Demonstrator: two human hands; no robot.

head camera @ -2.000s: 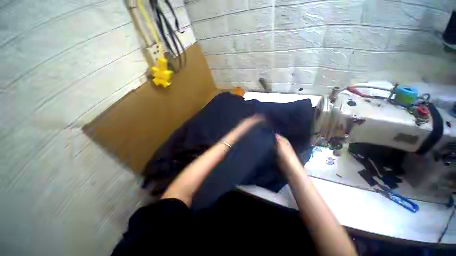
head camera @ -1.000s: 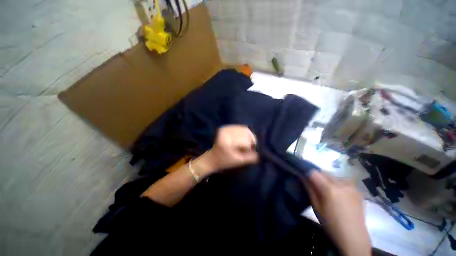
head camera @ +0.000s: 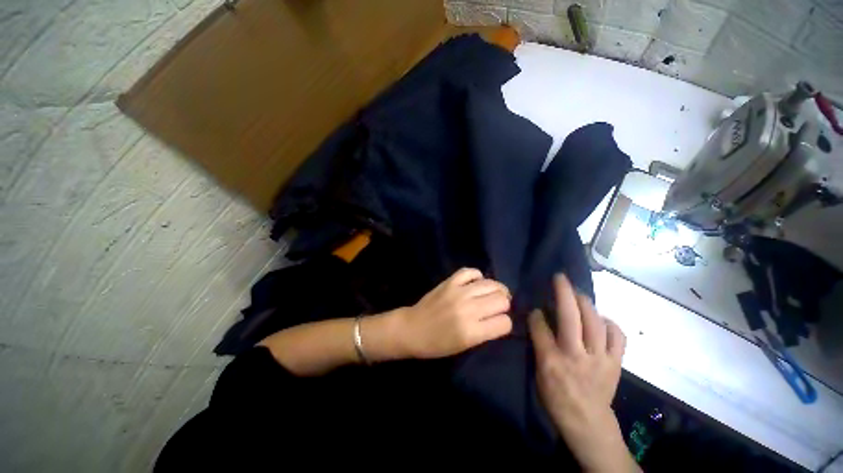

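A navy garment piece (head camera: 504, 166) lies heaped on the table left of the sewing machine and hangs over the front edge toward me. My left hand (head camera: 467, 312) has its fingers curled shut on the cloth near the table's front edge. My right hand (head camera: 580, 356) lies just right of it, palm down on the same cloth, fingers bent; its thumb is near my left hand's fingers. The sewing machine head (head camera: 753, 152) stands to the right with its needle area lit. No cloth lies under the needle.
Brown cardboard (head camera: 287, 83) leans at the left against the white wall. Orange material (head camera: 353, 247) shows beneath the navy heap. Blue-handled snips (head camera: 790, 371) and small dark fabric patches (head camera: 786, 300) lie right of the needle. A green-handled tool (head camera: 580, 26) is at the table's back edge.
The view has tilted down and closer. My hands have come together over the cloth near the front edge; the strip stretched between them a second ago is now lowered.
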